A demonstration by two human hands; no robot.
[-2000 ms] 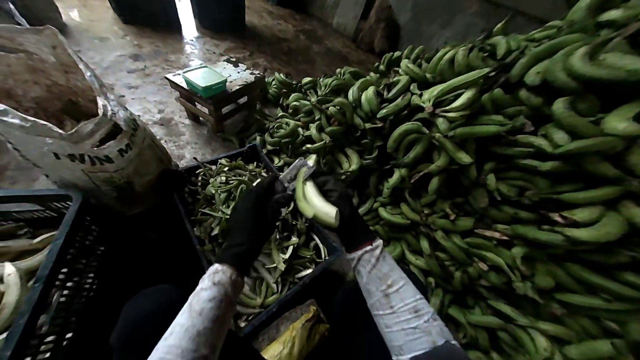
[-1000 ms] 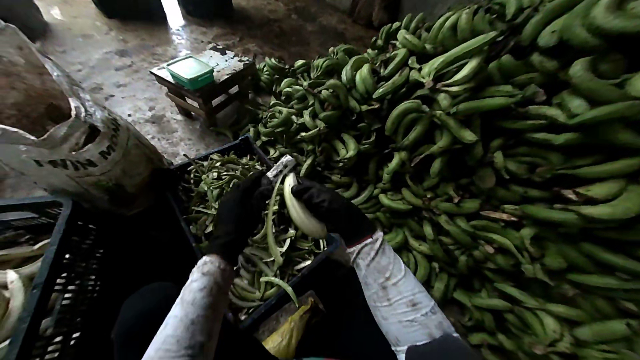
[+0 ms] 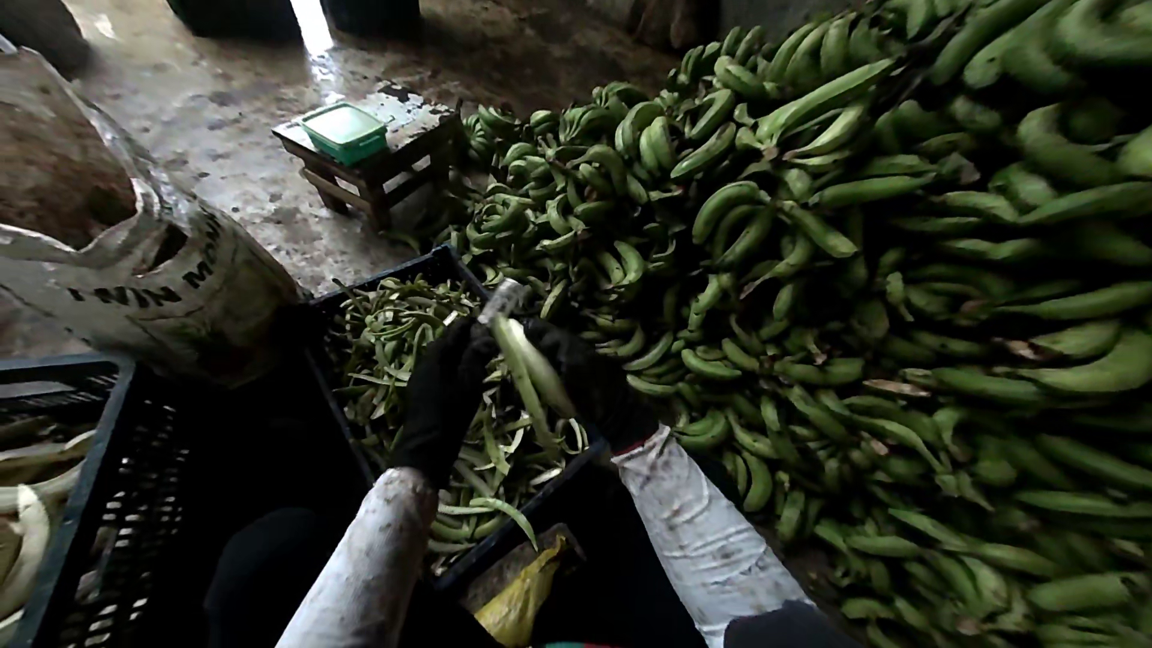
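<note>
Both my hands wear black gloves and meet over a black plastic crate (image 3: 335, 396) of green plantain peels (image 3: 396, 328). My right hand (image 3: 585, 373) holds a partly peeled plantain (image 3: 544, 369), pale on one side. A strip of green peel (image 3: 524, 373) hangs along it. In my left hand (image 3: 445, 387) is a small metallic peeling tool (image 3: 502, 301), at the plantain's upper end; its exact kind is blurred. Dark gloves hide most of my fingers.
Green plantains (image 3: 810, 360) are heaped along the right. A woven sack (image 3: 171, 279) with printing and a crate (image 3: 117, 432) of peeled plantains (image 3: 31, 531) stand left. Ahead, a low wooden stool (image 3: 405, 135) bears a green plastic box (image 3: 346, 135). A yellow bag (image 3: 526, 598) lies near my legs.
The peel strip, farther from the plantain one second ago, now lies close beside it. Both hands keep their hold over the peel crate.
</note>
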